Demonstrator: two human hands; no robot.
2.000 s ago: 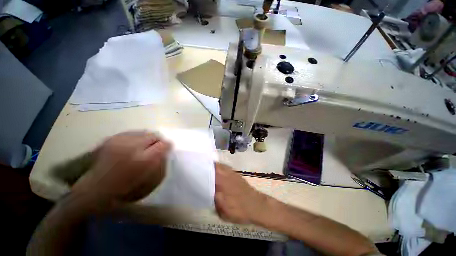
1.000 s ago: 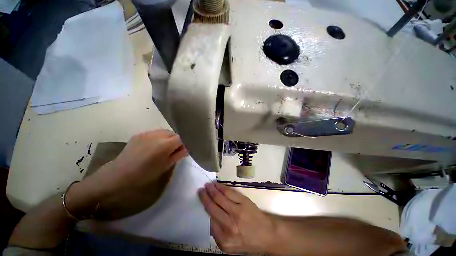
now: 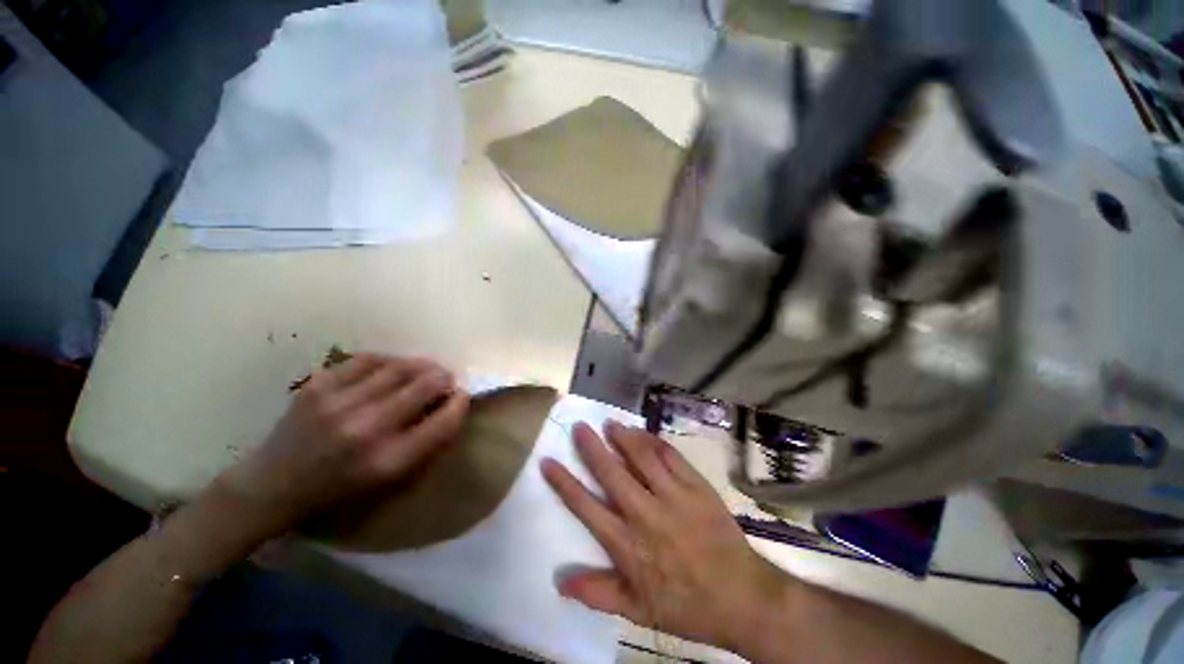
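Note:
A khaki panel [image 3: 448,480] with a curved edge lies on a white piece [image 3: 519,590] at the table's front edge, left of the needle area. My left hand [image 3: 383,422] holds the khaki panel's upper left part, fingers bent over it. My right hand [image 3: 662,532] lies flat with fingers spread on the white piece. The sewing machine head [image 3: 883,324] stands above and right of my right hand, blurred. The presser foot and needle cannot be made out clearly.
A stack of white pieces [image 3: 325,143] lies at the upper left. A khaki-and-white piece [image 3: 597,169] lies behind the needle area. A purple-black flat item [image 3: 896,534] is under the arm. Snips [image 3: 1045,577] lie at the right, beside a white heap [image 3: 1143,633].
The khaki panel now shows on top of the white piece. My right hand has spread its fingers flat. My left hand has shifted slightly down and left. The camera view has shifted.

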